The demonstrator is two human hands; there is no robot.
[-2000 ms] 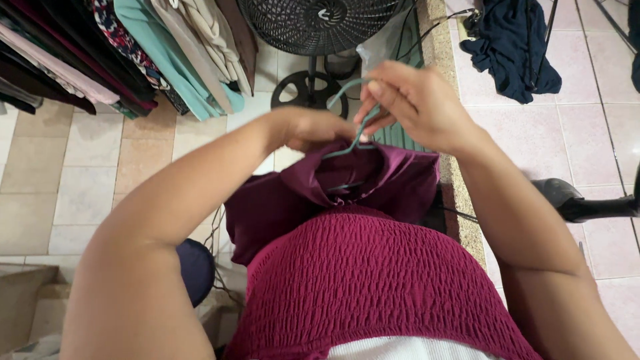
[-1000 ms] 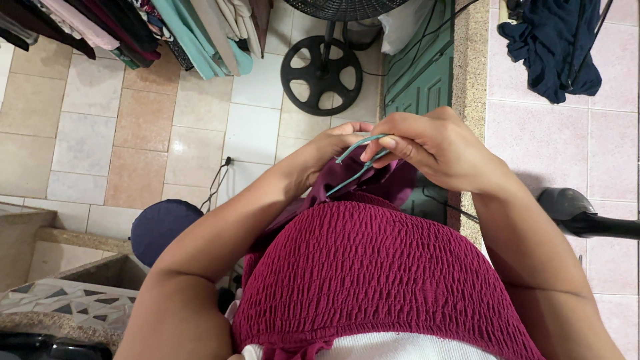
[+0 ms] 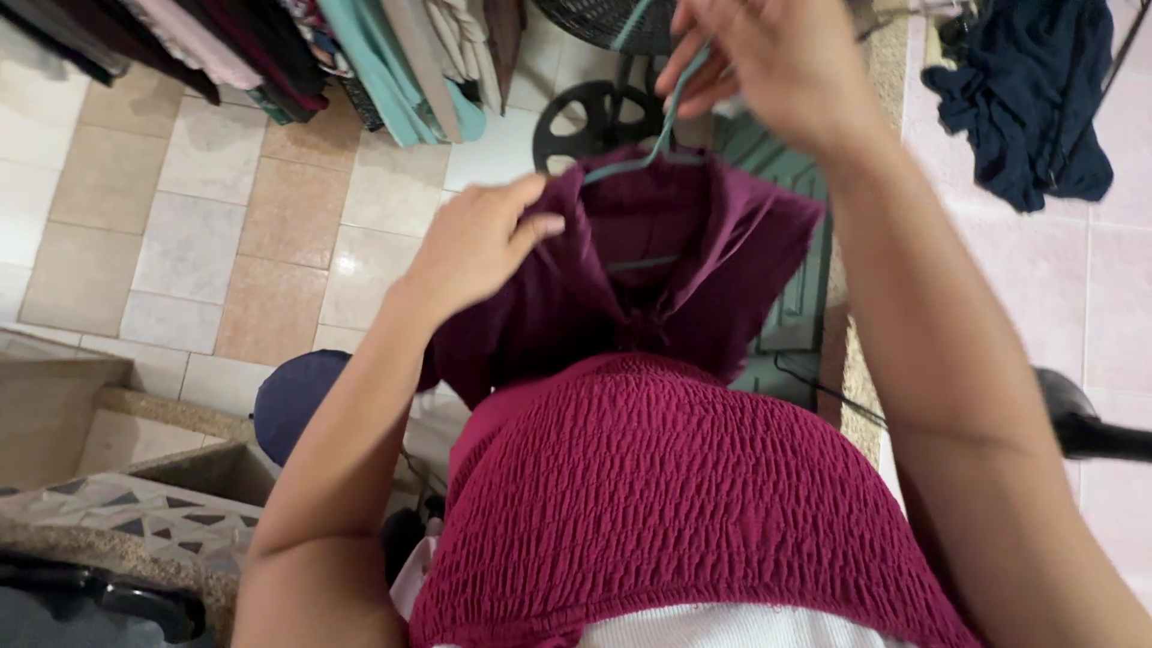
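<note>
A dark purple collared garment (image 3: 756, 243) hangs on a thin green hanger (image 3: 668, 126) in front of my body. Near the top, my right hand (image 3: 765, 63) grips the hanger by its hook, slightly blurred. My left hand (image 3: 490, 238) pinches the garment's shoulder, at the left end of the hanger's arm. Through the neck opening the hanger's lower bar shows. Part of the garment's lower side is hidden behind the magenta smocked top (image 3: 684, 486) that I wear.
Clothes (image 3: 360, 72) hang in a row at the upper left. A black fan's base (image 3: 598, 121) stands on the tiled floor beyond the garment. A round navy seat (image 3: 297, 400) is at my left, dark blue cloth (image 3: 1035, 108) at the upper right.
My right hand has moved up and away with the hanger. My left hand has moved left to the garment's shoulder. The garment, bunched one second ago, now hangs spread out.
</note>
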